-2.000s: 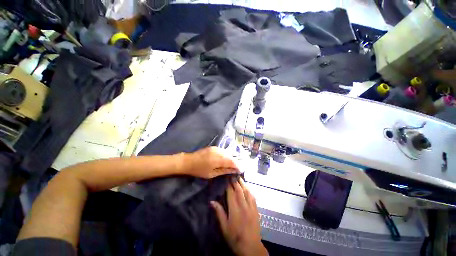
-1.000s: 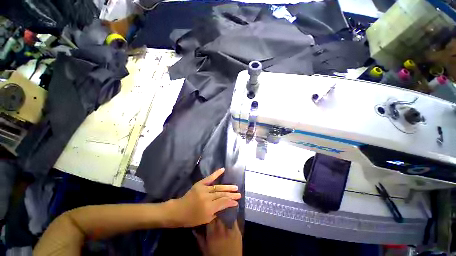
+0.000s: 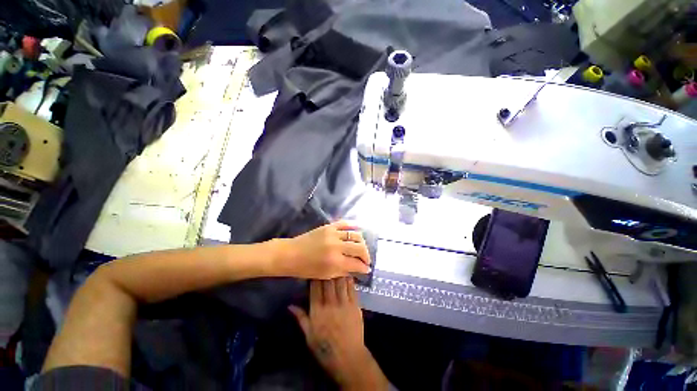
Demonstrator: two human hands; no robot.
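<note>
The dark grey cloth panel (image 3: 286,164) runs from behind the sewing machine (image 3: 489,145), along the left of its needle area, to the table's front edge and over it. My left hand (image 3: 330,252) lies on the cloth below the lit needle area, fingers bent and pinching its right edge. My right hand (image 3: 332,317) is just below, at the front edge, fingers stretched flat on the cloth and thumb spread. The fingertips of my right hand touch or pass under my left hand. The presser foot is lost in the lamp glare.
A smartphone (image 3: 510,252) and dark thread snips (image 3: 606,281) lie on the machine bed at right. Grey cloth (image 3: 115,130) is heaped on the left. A cream second machine (image 3: 29,145) stands far left. Thread cones (image 3: 593,74) stand behind the arm. A measuring tape (image 3: 474,305) runs along the front edge.
The machine and table sit higher in view. My left hand has moved up the cloth, closer to the needle area, its fingers now curled. My right hand has come out from under it and shows more fully.
</note>
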